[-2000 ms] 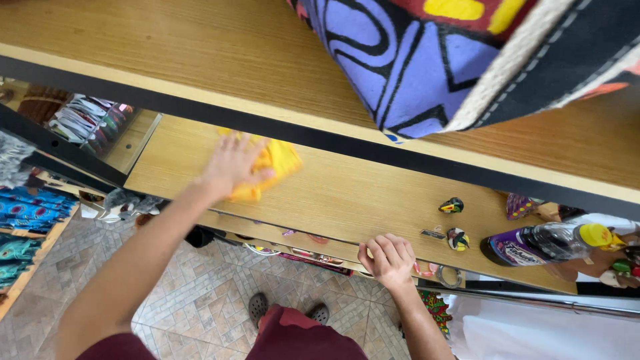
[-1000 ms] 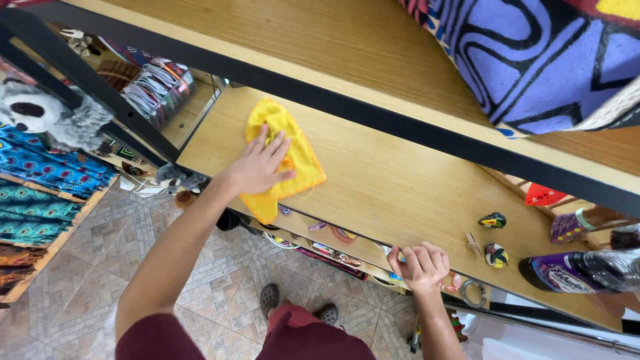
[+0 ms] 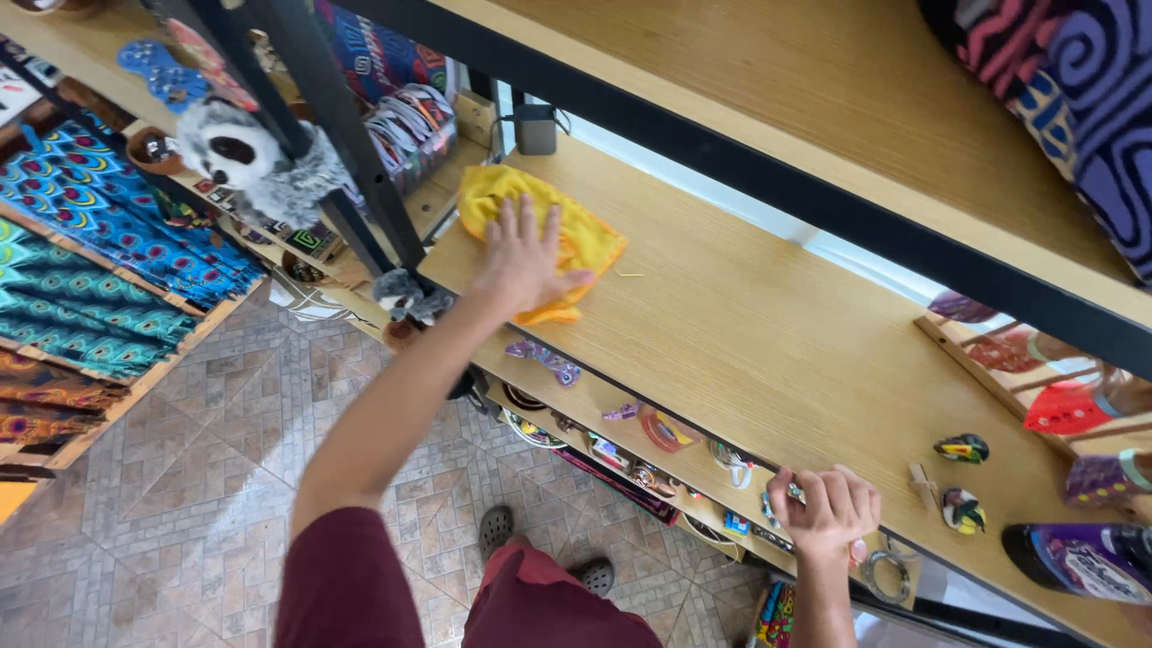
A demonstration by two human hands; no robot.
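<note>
My left hand [image 3: 526, 261] lies flat, fingers spread, on a yellow cloth [image 3: 585, 236] with an orange edge, pressed to the left end of a wooden shelf board [image 3: 747, 333]. Curled over the front edge of the same board is my right hand [image 3: 826, 506]; whether it holds something small under the fingers is unclear. Right of it stand two small painted figurines, one toucan-like [image 3: 961, 448] and one rounder [image 3: 963, 511], beside a small wooden piece [image 3: 922, 486]. A purple-labelled bottle [image 3: 1080, 558] lies or leans at the right.
A black metal shelf beam [image 3: 720, 162] crosses above the board. At the left, plush sloths [image 3: 243, 157] hang on the black uprights. A dark adapter box [image 3: 536, 130] sits at the back corner. Trinkets fill the lower shelf [image 3: 585, 405]. A patterned bag [image 3: 1080, 99] rests on the upper shelf.
The yellow cloth, bunched under my left hand two seconds ago, is spread wider, and the hand remains on it. My right hand stays at the board's edge. The view has shifted left.
</note>
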